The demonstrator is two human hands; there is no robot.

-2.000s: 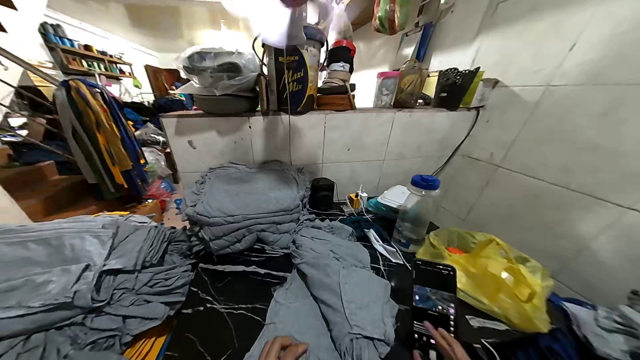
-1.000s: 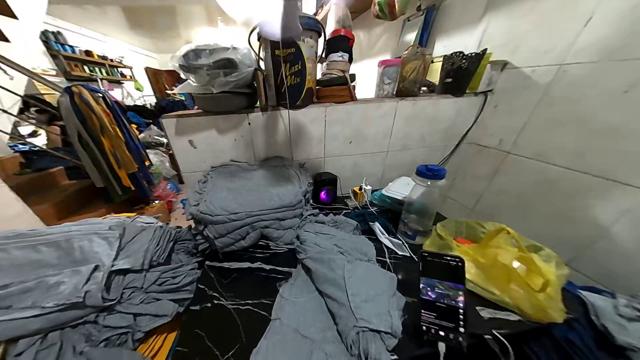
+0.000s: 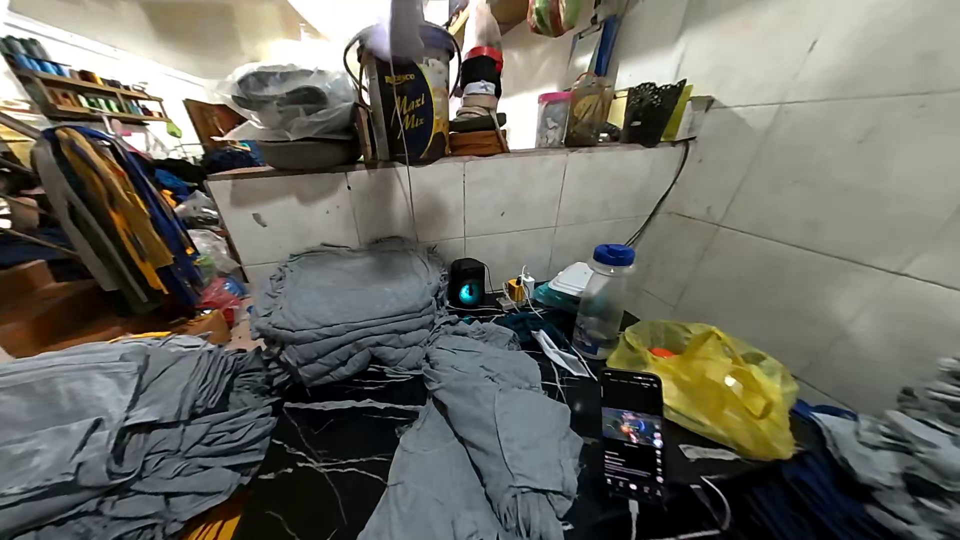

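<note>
Neither of my hands shows in the head view now. A pair of grey cloth garment pieces (image 3: 495, 420) lies across the middle of the black marbled table (image 3: 330, 465). Behind it rises a stack of folded grey garments (image 3: 349, 300), and more grey garments (image 3: 127, 412) lie layered at the left. A smartphone (image 3: 632, 435) with a lit screen and a white cable at its lower end stands or lies right of the garment pieces. A yellow plastic bag (image 3: 709, 382) with something orange inside sits beside the phone.
A clear plastic bottle (image 3: 600, 304) with a blue lid stands behind the phone. Near the wall are a small black speaker (image 3: 467, 283) and plugged-in chargers (image 3: 519, 289). A tiled ledge (image 3: 510, 154) holds a large bucket (image 3: 409, 97). Dark blue cloth (image 3: 814, 487) lies at the right.
Two seconds ago one hand was on the grey cloth and the other at the phone; both have left the view. The speaker's light has gone from unlit to purple to cyan.
</note>
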